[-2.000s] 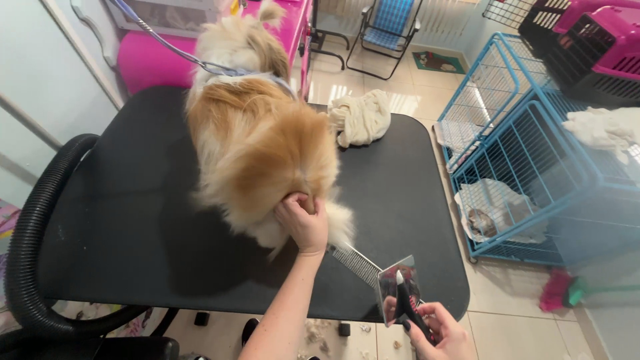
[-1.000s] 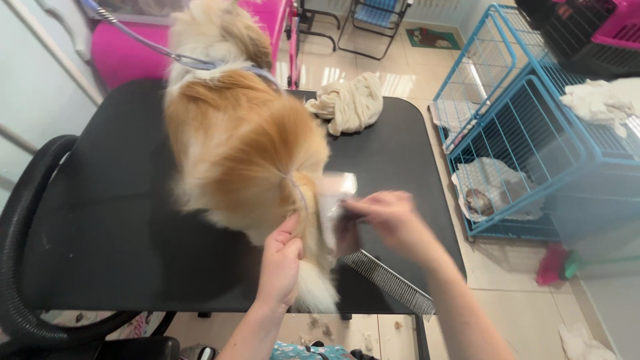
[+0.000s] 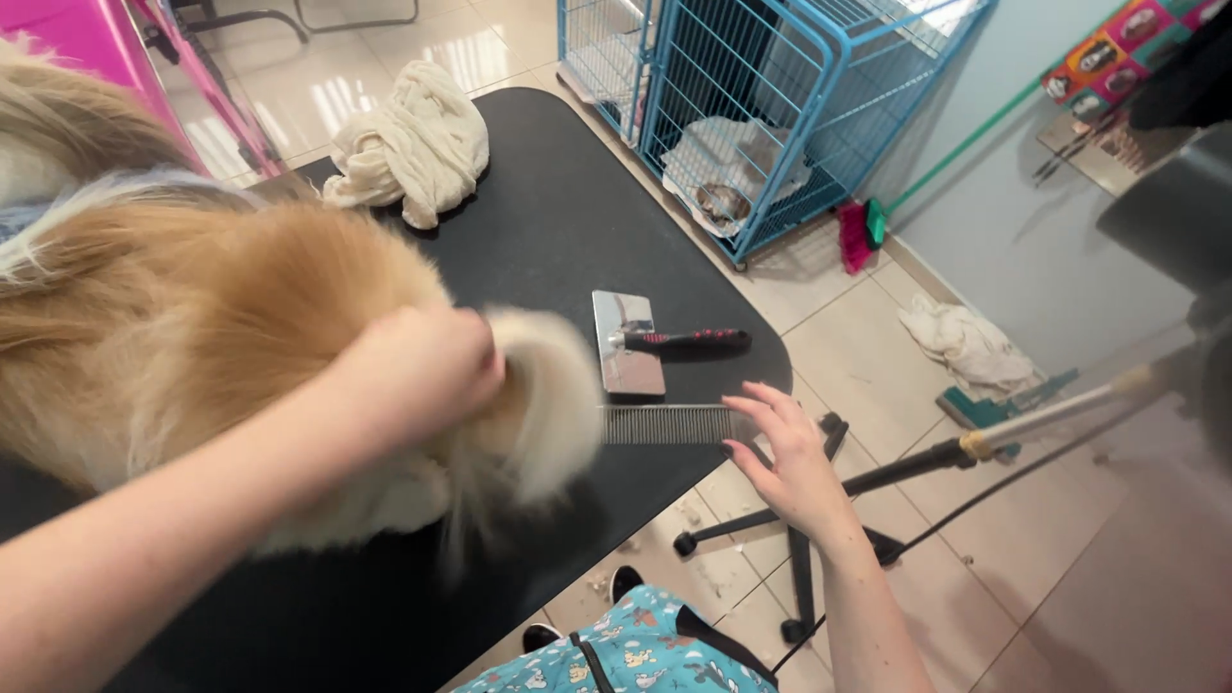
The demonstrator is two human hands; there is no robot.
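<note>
A long-haired tan and white dog (image 3: 221, 289) is on the black grooming table (image 3: 549, 221), its head out of view. My left hand (image 3: 433, 371) is closed on the hair of the dog's tail (image 3: 553, 404), which is blurred. At the table's right edge, my right hand (image 3: 775, 448) has its fingers spread at the end of a metal grooming comb (image 3: 664, 424); whether they touch it I cannot tell. Just beyond the comb, a slicker brush (image 3: 628, 342) with a black and red handle lies on the tabletop.
A crumpled cream cloth (image 3: 423, 144) lies at the table's far edge. Blue wire cages (image 3: 818, 106) stand beyond, an animal on white bedding in one. On the floor at right are a green-handled broom (image 3: 855, 234), a white cloth (image 3: 967, 342) and a wheeled stand (image 3: 799, 568).
The slicker brush, in my right hand two seconds ago, now lies on the table. My right hand has moved from the tail to the comb. The view has swung right.
</note>
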